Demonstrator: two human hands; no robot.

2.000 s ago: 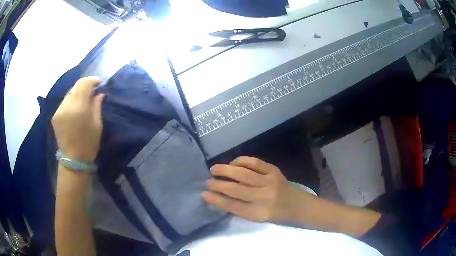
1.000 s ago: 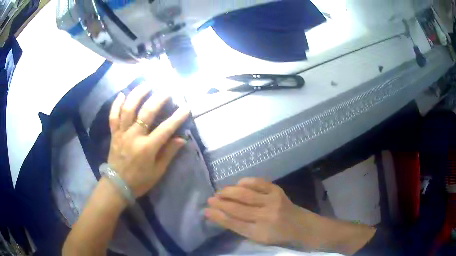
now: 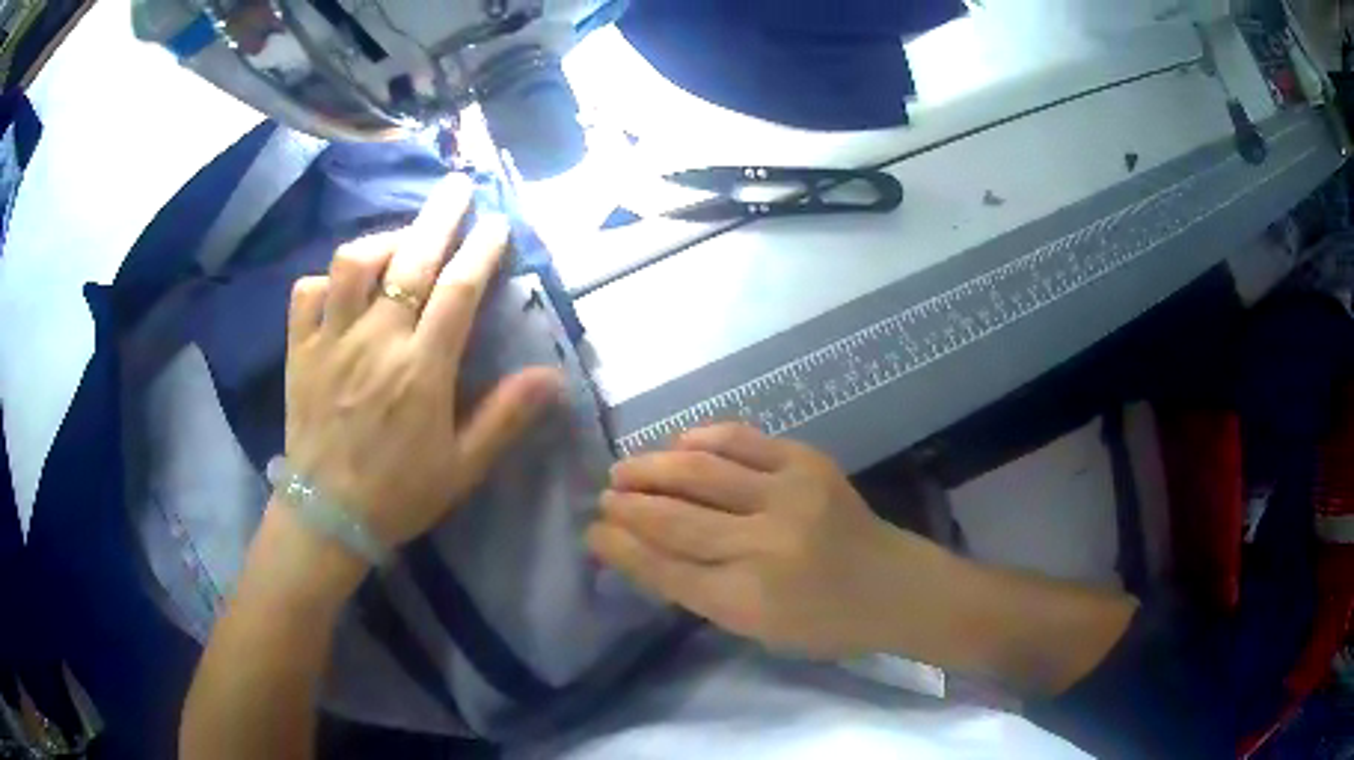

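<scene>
The garment piece, grey-blue (image 3: 523, 594) with navy bands, lies over the table edge and towards my lap. Its upper end is under the sewing machine head (image 3: 505, 89), by the needle (image 3: 450, 146) in bright lamp glare. My left hand (image 3: 389, 386) lies flat on the cloth, fingers spread, index and middle fingertips just below the needle. My right hand (image 3: 743, 538) has its fingers curled on the right edge of the grey-blue piece, by the table edge; the thumb is hidden. Navy cloth (image 3: 74, 431) spreads at the left.
Black thread snips (image 3: 787, 192) lie on the white table, right of the needle. A navy cut piece (image 3: 787, 60) lies behind them. The ruler edge (image 3: 891, 349) runs along the table front. Small dark scraps lie near the snips. A white board (image 3: 1039, 512) and red basket (image 3: 1210, 505) are below.
My left hand has gone from holding the cloth's left edge to lying flat near the needle. The cloth's upper end now lies at the needle. My right hand stays at the right edge.
</scene>
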